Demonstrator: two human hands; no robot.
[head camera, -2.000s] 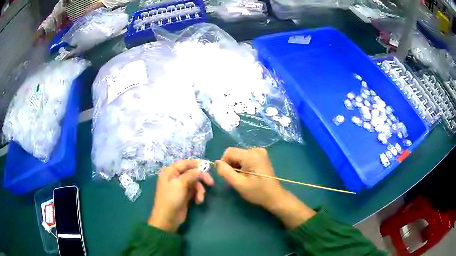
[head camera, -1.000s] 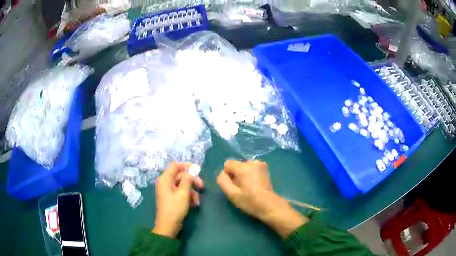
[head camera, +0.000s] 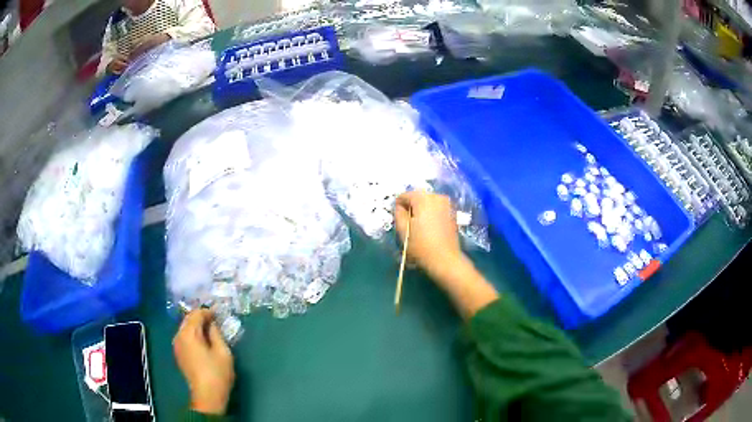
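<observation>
My right hand (head camera: 429, 231) holds a thin wooden stick (head camera: 401, 272), which points down towards me. Its fingertips are over the white plastic pieces (head camera: 381, 210) at the mouth of the right parts bag (head camera: 363, 140). My left hand (head camera: 204, 363) is at the lower left corner of the left parts bag (head camera: 247, 189). Its fingertips are beside a clear plastic piece (head camera: 231, 331); whether they grip one is unclear. More clear pieces (head camera: 284, 301) spill from that bag.
A large blue tray (head camera: 536, 239) with loose white-and-clear units is at right. A small blue bin (head camera: 82, 301) and a phone (head camera: 126, 367) are at left. A blue rack (head camera: 280, 64) and a seated person (head camera: 157, 25) are at the far side.
My hands have moved apart: the left down and left to the clear pieces, the right up to the white pieces. The small piece at my left fingertips no longer shows.
</observation>
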